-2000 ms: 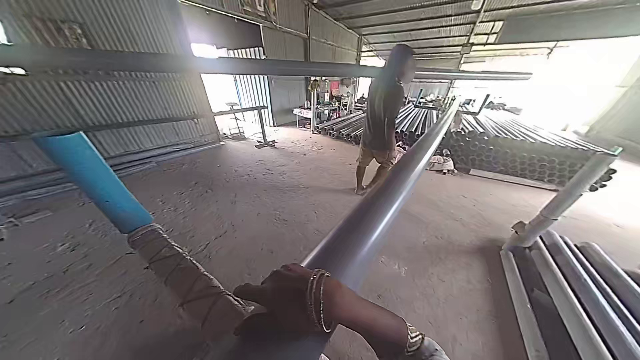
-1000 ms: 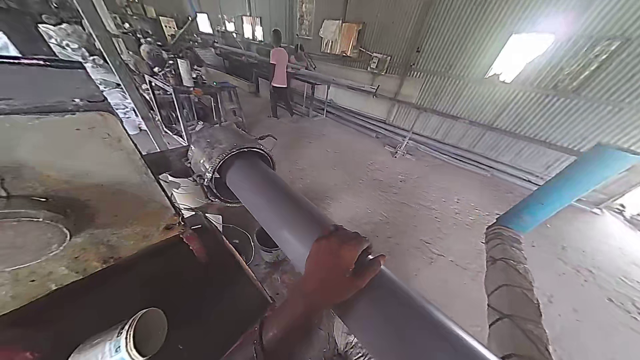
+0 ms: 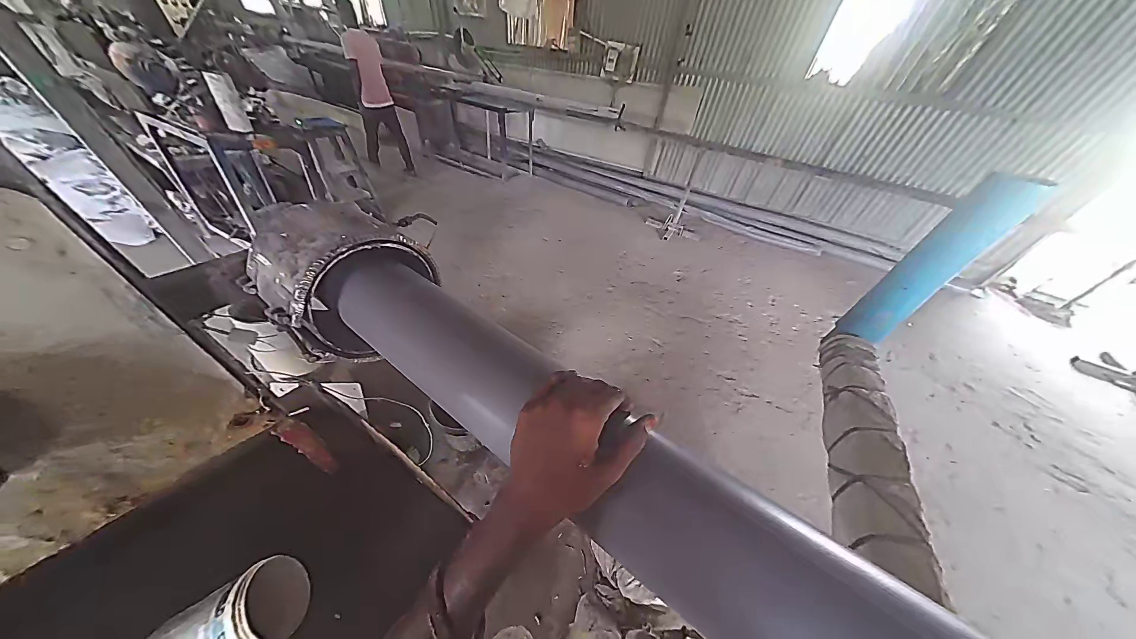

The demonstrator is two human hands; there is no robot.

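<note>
My left hand grips the top of a long grey plastic pipe, fingers curled over its far side and thumb to the right. A dark band circles my left wrist. The pipe's far end lies inside the round mouth of a crusted metal cylinder; what is inside is hidden. From there the pipe slopes down to the lower right, past the frame's bottom edge. My right hand is out of view. Right of the pipe stands a post with a blue plastic pipe on top and a cord-tied wrapping below.
A dark trough with a white pipe piece lies at lower left, beside a stained surface. A bucket sits under the pipe. A person stands far back near benches. Pipes lie along the corrugated wall.
The view has swung far around from the long pipe and racks. Two seconds ago my right hand lay on a pipe; now my left hand is on the pipe at the metal cylinder.
</note>
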